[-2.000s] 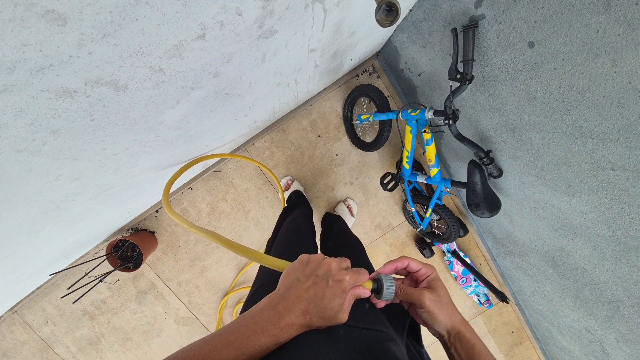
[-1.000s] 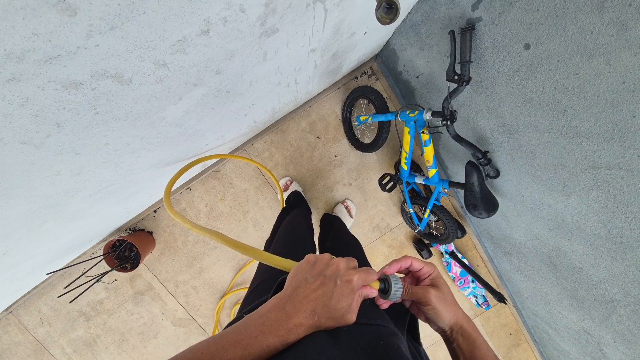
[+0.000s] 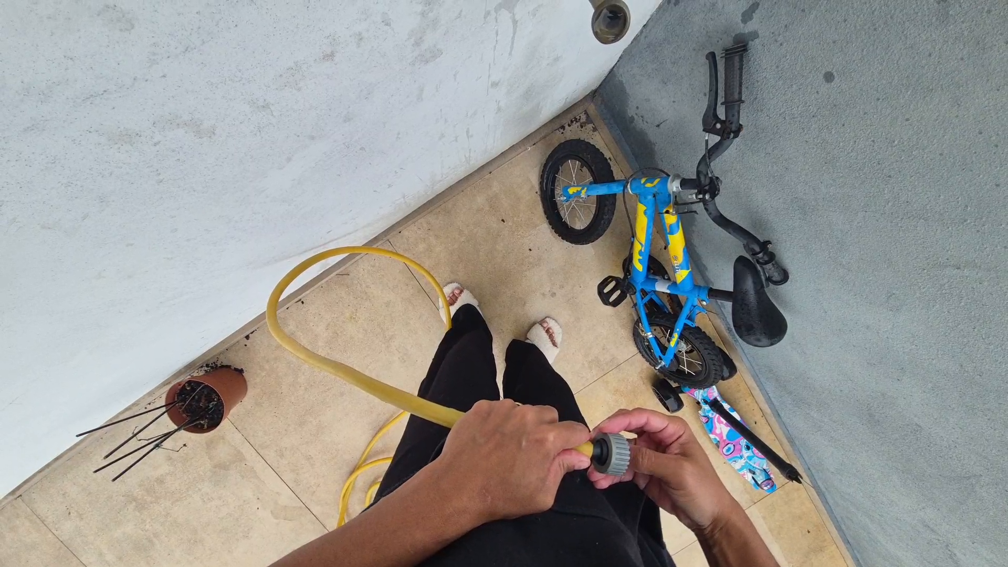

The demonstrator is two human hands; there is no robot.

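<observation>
A yellow garden hose (image 3: 354, 378) loops out to the left over the floor and comes back to my lap. My left hand (image 3: 512, 453) is closed around it just behind its end. On that end sits a grey ribbed hose connector (image 3: 612, 454) with a black inner part. The fingers and thumb of my right hand (image 3: 669, 465) hold the connector from its right side. Thinner coils of the hose show on the floor below, beside my left leg.
A blue and yellow child's bicycle (image 3: 661, 236) leans at the grey wall, with a patterned skateboard-like deck (image 3: 728, 437) by its rear wheel. A terracotta-coloured pot (image 3: 228, 394) lies tipped near the white wall. A pipe end (image 3: 610, 21) projects at the top. My feet stand on tiles.
Both hands stay at the hose end. The fingers of my right hand have shifted slightly around the connector.
</observation>
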